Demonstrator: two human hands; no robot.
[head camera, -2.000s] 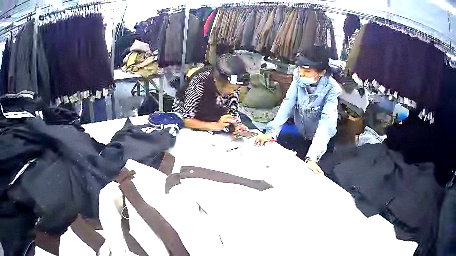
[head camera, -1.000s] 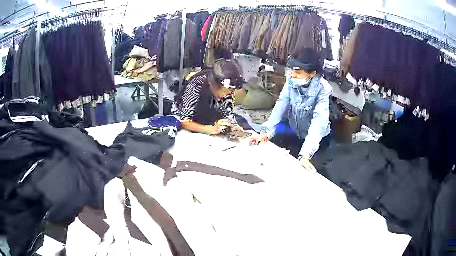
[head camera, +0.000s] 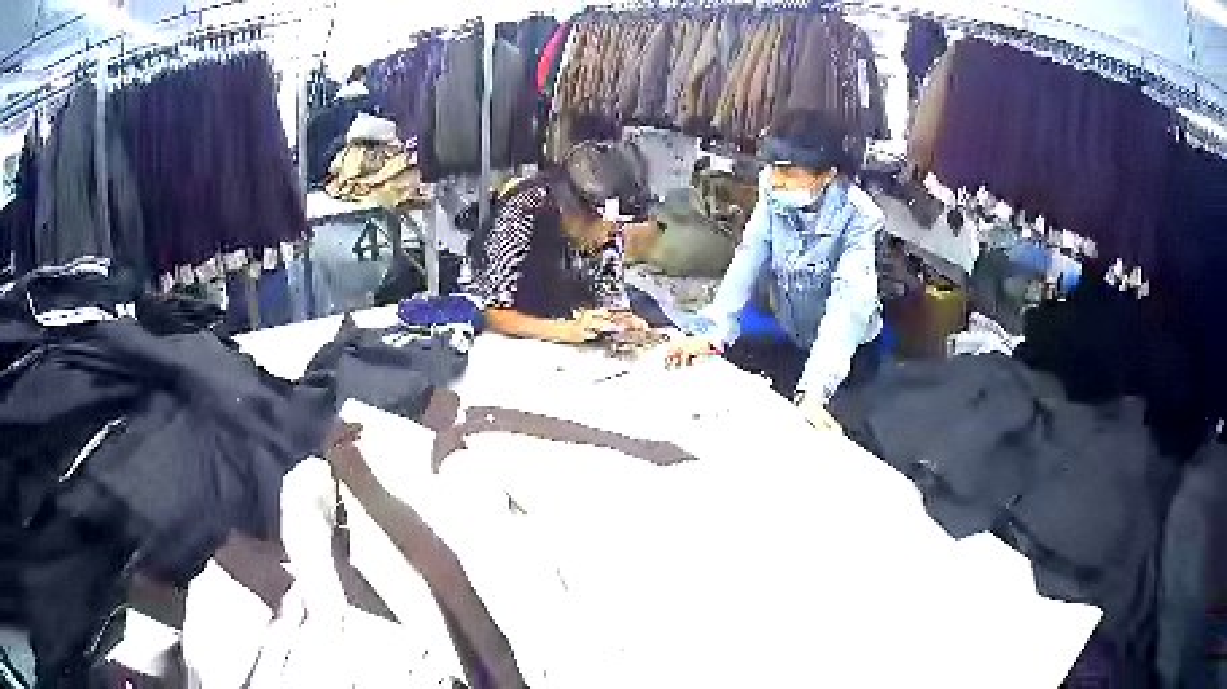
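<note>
Cream garments, overexposed to plain white, lie heaped in front of me; the nearest cream cloth (head camera: 754, 565) spreads to the lower right. A long dark brown waistband (head camera: 428, 549) runs diagonally down to the bottom edge. Another brown waistband (head camera: 579, 428) curves across the cloth further up. A brown piece (head camera: 256, 571) shows at the lower left. A small dark mark (head camera: 515, 503), too small to name, lies on the white cloth. Neither of my hands can be made out; the lower area is washed out.
Dark garments are piled at the left (head camera: 175, 417) and right (head camera: 1023, 458). At the far edge, a person in a striped top (head camera: 525, 256) bends over work, and a person in a denim jacket (head camera: 815, 276) leans with both hands on the table edge. Garment racks (head camera: 713, 84) stand behind.
The view has shifted slightly, so the far waistband and both people sit a little differently in the picture. The denim-jacketed person's head has turned slightly. The garments look otherwise little changed.
</note>
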